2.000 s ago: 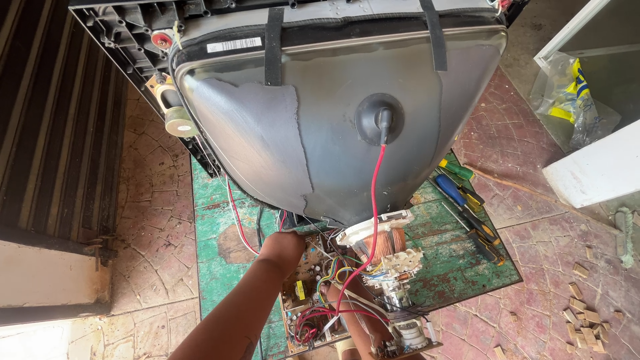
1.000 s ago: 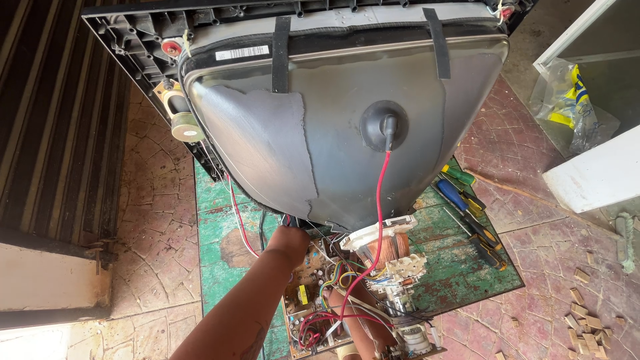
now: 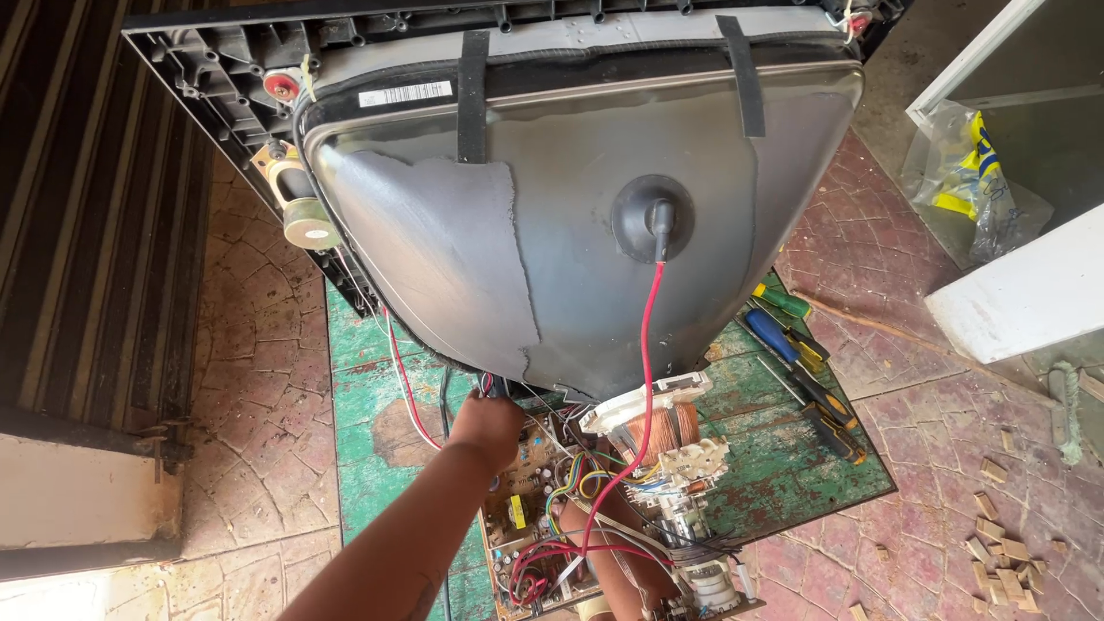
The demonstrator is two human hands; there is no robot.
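The glass bell of a CRT picture tube (image 3: 586, 224) fills the upper middle, set in a black plastic television front frame (image 3: 233, 95). A red anode lead (image 3: 647, 345) runs from its rubber cap (image 3: 653, 218) down to the wiring. The copper deflection yoke (image 3: 664, 431) surrounds the tube's neck. My left hand (image 3: 487, 429) reaches under the tube at the far edge of the circuit board (image 3: 517, 509); its fingertips and what they touch are hidden. My right forearm passes beneath the wires and yoke, and my right hand (image 3: 586, 513) is mostly covered by wires.
A green painted wooden table (image 3: 811, 470) bears the set. Several screwdrivers (image 3: 806, 379) lie at its right. A speaker (image 3: 306, 216) hangs at the frame's left. A plastic bag (image 3: 975, 185) and a white post (image 3: 1026, 293) are at right; wood scraps (image 3: 1005, 561) lie on the paving.
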